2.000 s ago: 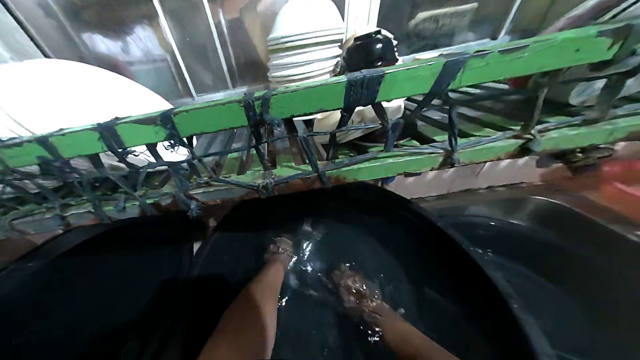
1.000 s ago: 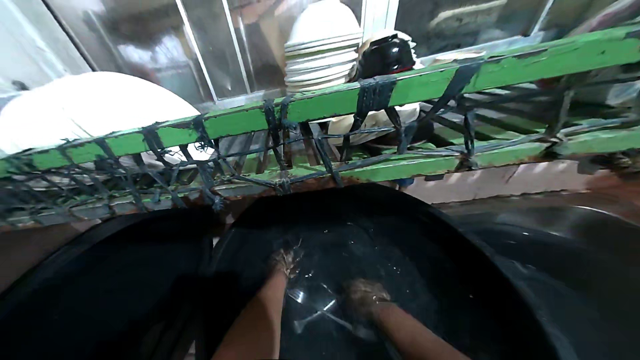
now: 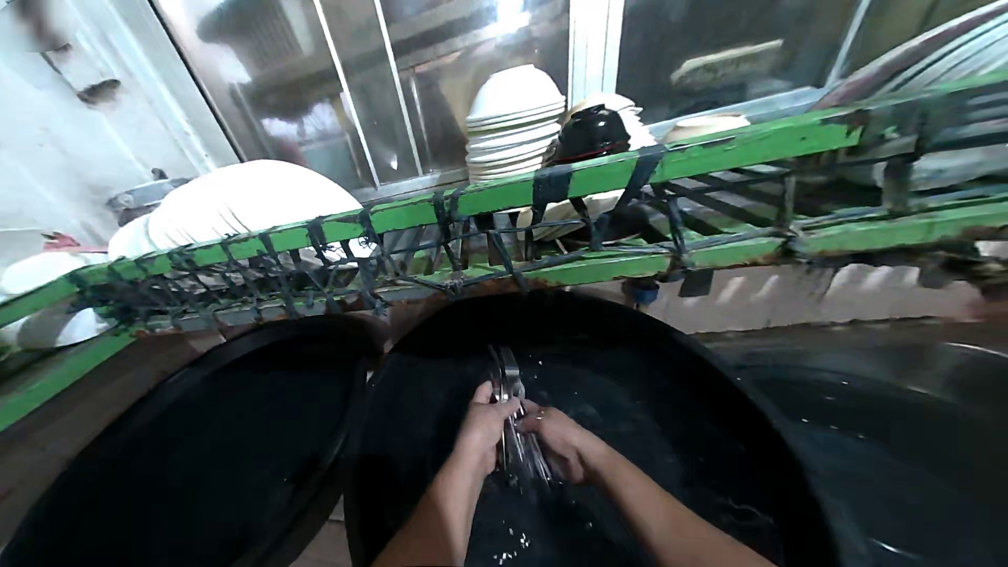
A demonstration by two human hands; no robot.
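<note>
A bundle of shiny metal cutlery (image 3: 512,441) is held between my two hands, over or partly in the water of a large round black tub (image 3: 709,378). My left hand (image 3: 482,425) grips its left side, with the thumb across the top. From the right, my right hand (image 3: 557,439) has its fingers closed on the same bundle. The exact kind of cutlery is too blurred to tell. Small pale bits float near the tub's lower middle.
A second black tub (image 3: 197,441) stands at left, a metal basin with water (image 3: 882,425) at right. Behind runs a green rack (image 3: 709,157) wrapped in dark strips, bearing stacked white bowls (image 3: 516,126), a black bowl (image 3: 594,134) and large white plates (image 3: 252,197). Windows stand behind it.
Earlier my hands were apart in the water, with shiny metal pieces between them a second ago. Now they are together and raised somewhat, holding the cutlery bundle.
</note>
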